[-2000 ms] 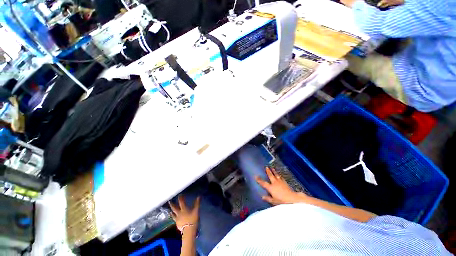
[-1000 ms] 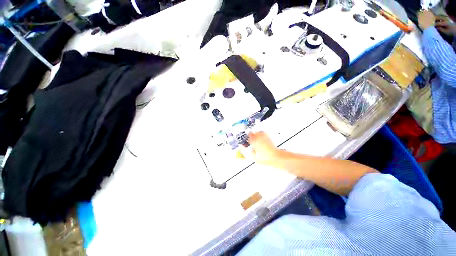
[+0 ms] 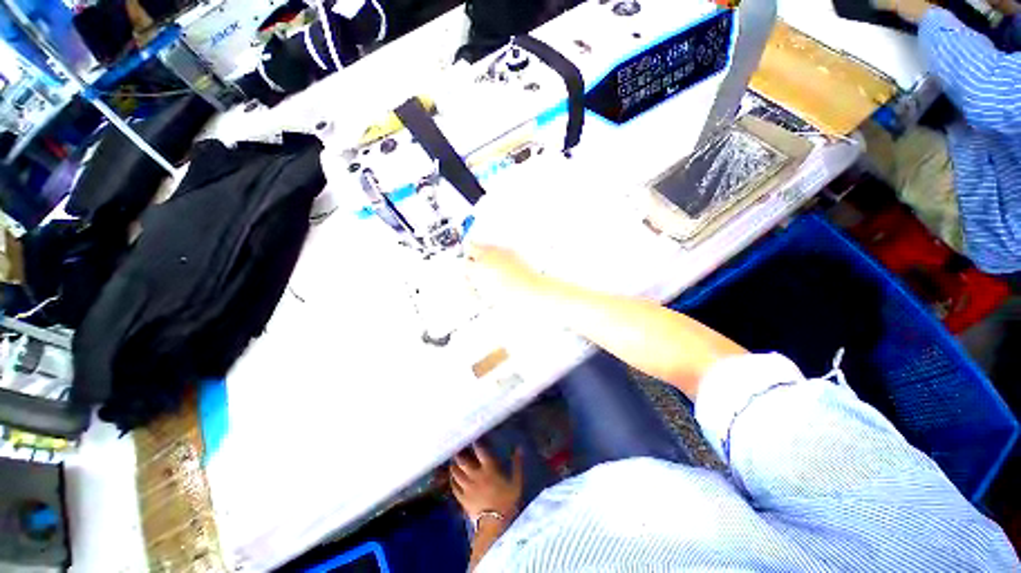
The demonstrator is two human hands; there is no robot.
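Observation:
The white sewing machine [image 3: 504,123] stands on the white machine table [image 3: 336,414], with two black straps [image 3: 439,148] over its head. My right hand [image 3: 498,266] reaches to the presser foot and needle area [image 3: 443,233] at the machine head's left end. Its fingertips are too bright and blurred to tell whether they grip anything. My left hand [image 3: 485,481] is below the table's front edge, over my lap, with fingers spread and nothing seen in it. A heap of black cut pieces [image 3: 207,269] lies on the table's left side.
A tray with clear-wrapped dark contents [image 3: 722,174] lies right of the machine. A blue crate [image 3: 896,336] with black fabric stands right of me; another crate's blue rim [image 3: 358,556] shows below. Cardboard [image 3: 174,481] is taped at left. Another person's striped sleeve [image 3: 974,78] is at upper right.
Two seconds ago both hands were over my lap; my right hand has since gone up to the needle area and stays there. My view has pulled back from the closer one a second ago.

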